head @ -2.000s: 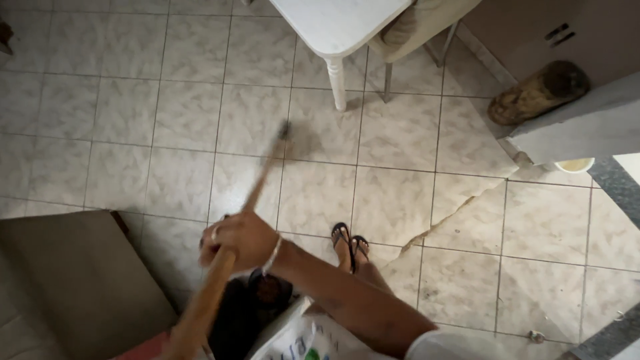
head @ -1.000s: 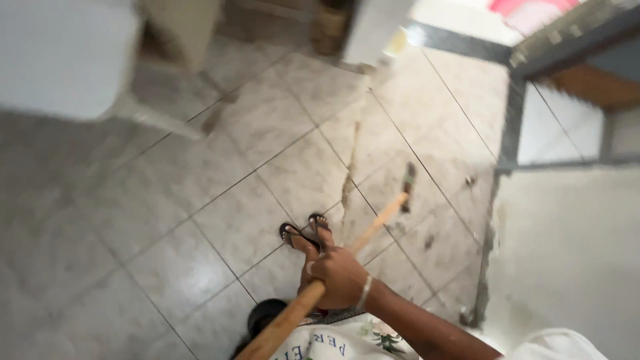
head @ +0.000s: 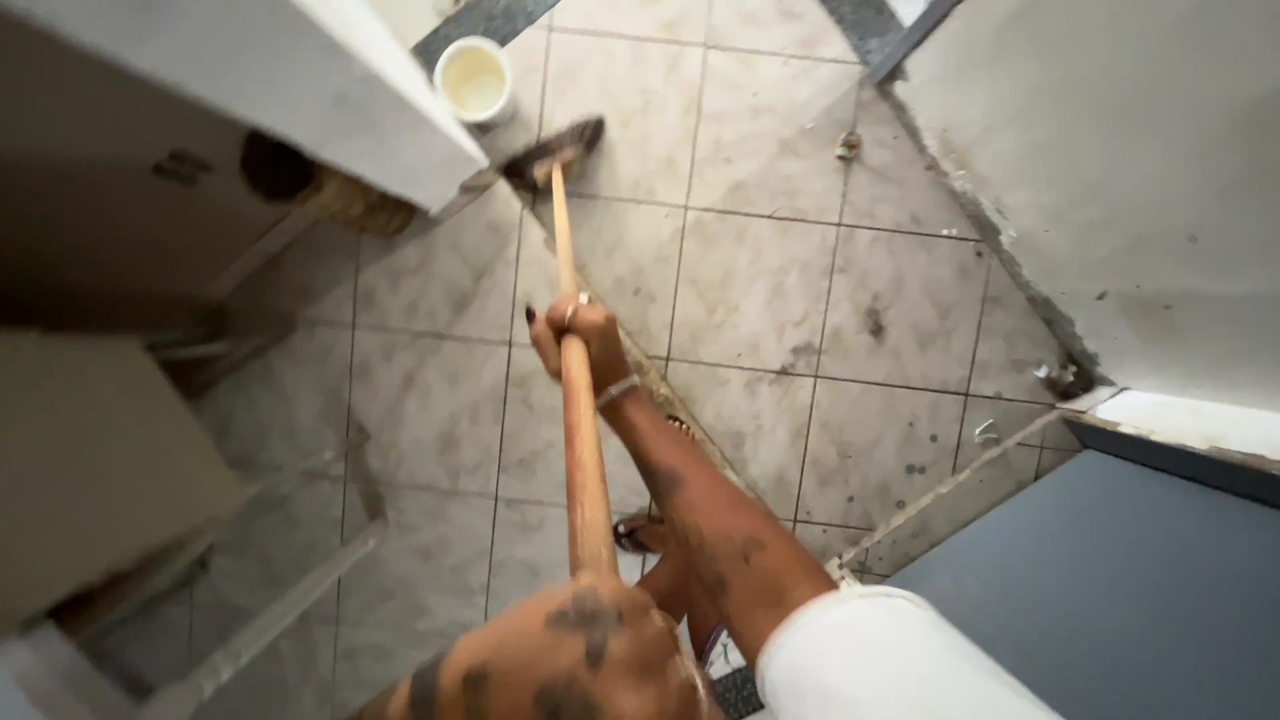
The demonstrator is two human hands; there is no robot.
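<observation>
A wooden-handled broom [head: 586,450] runs from the bottom middle up to its dark head [head: 553,155]. The broom head rests on the tiled floor [head: 750,290] beside the lower corner of a white wall. Around the middle of the handle my right hand [head: 580,335] is closed, with a ring and a bracelet showing. My left hand [head: 590,650] is at the near end of the handle, close to the camera; its fingers are hidden, but the handle comes out from under it. Part of my foot in a dark flip-flop [head: 638,534] shows below.
A white bucket [head: 474,82] stands just beyond the broom head. The white wall edge [head: 400,95] and a woven cylindrical object [head: 365,203] are at the upper left. A chair [head: 100,480] is at the left. Small debris [head: 848,147] lies on the tiles near the right wall [head: 1130,180].
The view has swung far across the room. The broom head, over tiles in the earlier frames, is now beside the wall corner and the bucket. The handle remains in my hands.
</observation>
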